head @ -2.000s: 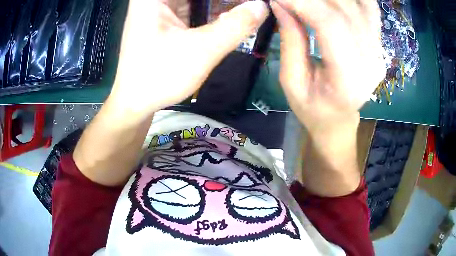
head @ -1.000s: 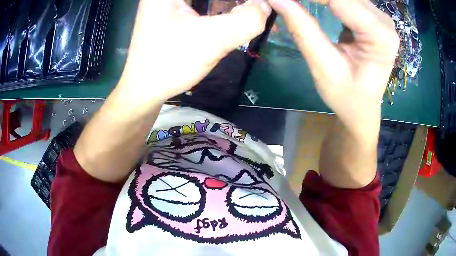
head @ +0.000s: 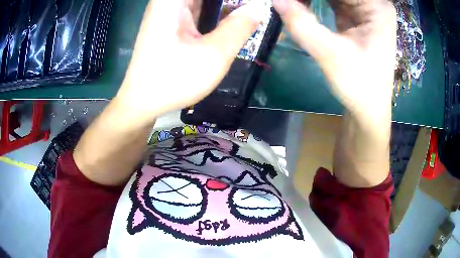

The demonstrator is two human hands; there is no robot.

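Observation:
A black plastic housing (head: pixel 227 95) is held at the top centre, its lower end over the bench's front edge. A shiny silvery circuit board (head: pixel 253 43) lies in its upper part, and a thin red wire (head: pixel 262 64) sticks out at the right edge. My left hand (head: pixel 186 60) grips the housing from the left, thumb across the board. My right hand (head: pixel 348 50) is at the right, its thumb or fingertip at the housing's upper right edge. The other right fingers are curled and cut off by the top edge. Whether the right fingertips pinch anything cannot be told.
Glossy black blister trays (head: pixel 45 45) lie at the left on the green mat (head: pixel 297 90). A glittering pile of boards (head: pixel 411 45) with orange tails is at the right. Below are a red stool (head: pixel 22 123), a carton (head: pixel 408 186) with black trays and a dark tray at the lower left.
The housing has tilted so the board and lower end show more clearly. My right hand opened away from the housing's side, and its wrist moved right. My left hand still holds the housing.

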